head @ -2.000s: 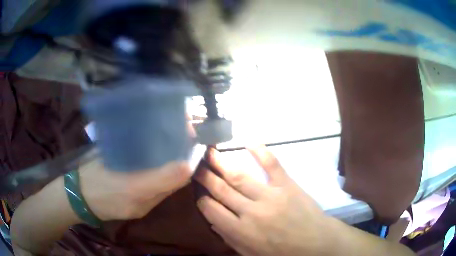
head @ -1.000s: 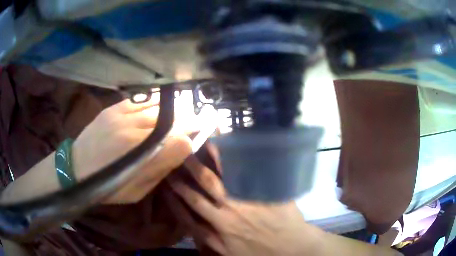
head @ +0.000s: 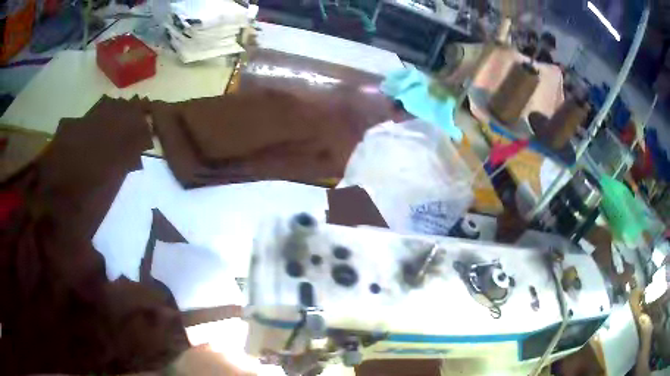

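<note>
The white sewing machine head (head: 441,294) with a blue stripe lies across the lower middle and right. My left hand (head: 209,363) seems to be the blurred, skin-coloured shape cut off by the bottom edge, left of the needle end; its fingers and grip cannot be made out. My right hand is not in view. The brown garment cloth (head: 66,250) lies in a large dark heap at the left, reaching the bottom edge. A pile of brown cut pieces (head: 257,136) lies behind the machine.
A white paper-like piece (head: 187,272) lies beside the brown heap. A clear plastic bag (head: 411,172) stands behind the head. A red box (head: 126,60) and a stack of white papers (head: 209,29) are at the back left. Brown thread cones (head: 514,92) stand at the back right.
The view has swung up from the needle area to the machine's top and the table behind. The right hand has left the picture and the left is almost cut off.
</note>
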